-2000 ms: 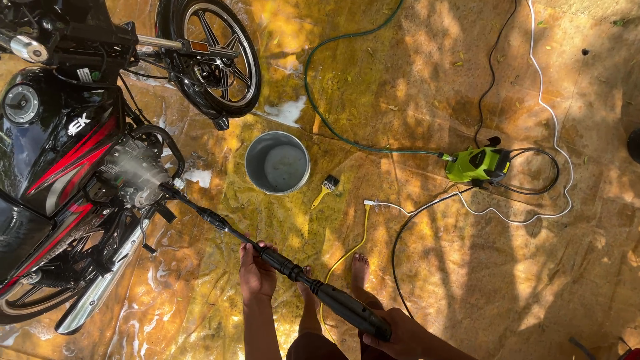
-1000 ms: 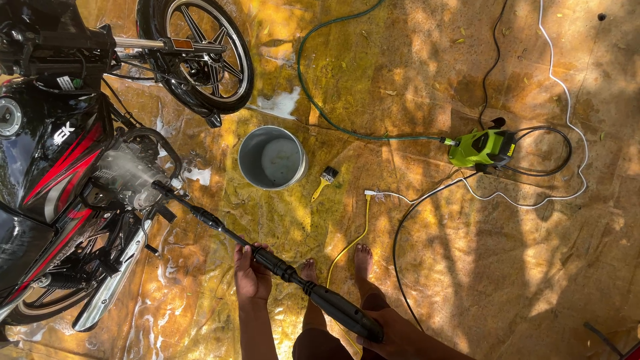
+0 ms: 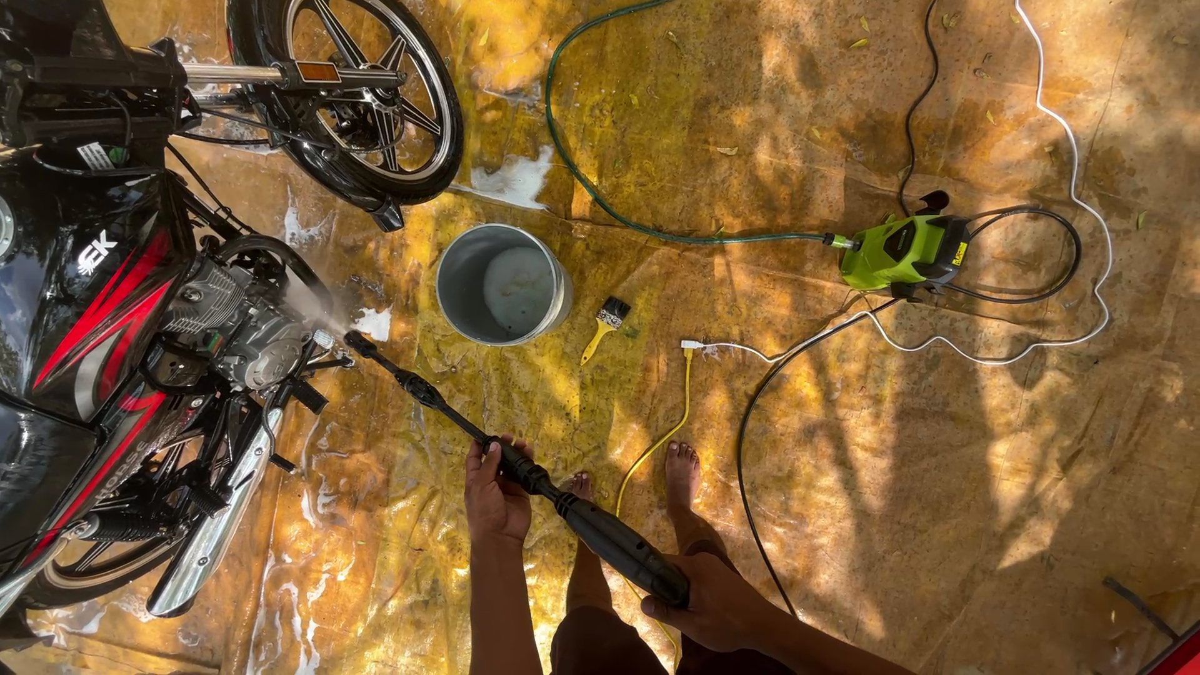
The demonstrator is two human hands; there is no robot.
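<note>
My left hand [image 3: 499, 495] holds the black lance of a pressure washer spray gun [image 3: 614, 541] near its middle. At the gun's rear end my right hand [image 3: 703, 600] is closed around the grip; its trigger is hidden. The nozzle [image 3: 359, 343] points left at the engine [image 3: 246, 328] of a black motorcycle with red and silver stripes [image 3: 117, 309], a short distance from it. Fine spray hangs between nozzle and engine. The motorcycle's chrome exhaust [image 3: 220, 525] lies below the engine in view, and its front wheel [image 3: 375, 103] above.
A grey bucket [image 3: 560, 300] with suds and a yellow-handled paintbrush [image 3: 603, 330] are on the wet brown tarp [image 3: 937, 450]. Right of them sits a green pressure washer [image 3: 895, 253] with a green hose [image 3: 600, 192], black hoses and a white cord [image 3: 1078, 178]. A yellow cord [image 3: 656, 445] runs between my bare feet.
The lance nozzle has moved away from the engine, toward the right. Spray that covered the engine's middle now shows near its front edge, and more of the engine casing is visible.
</note>
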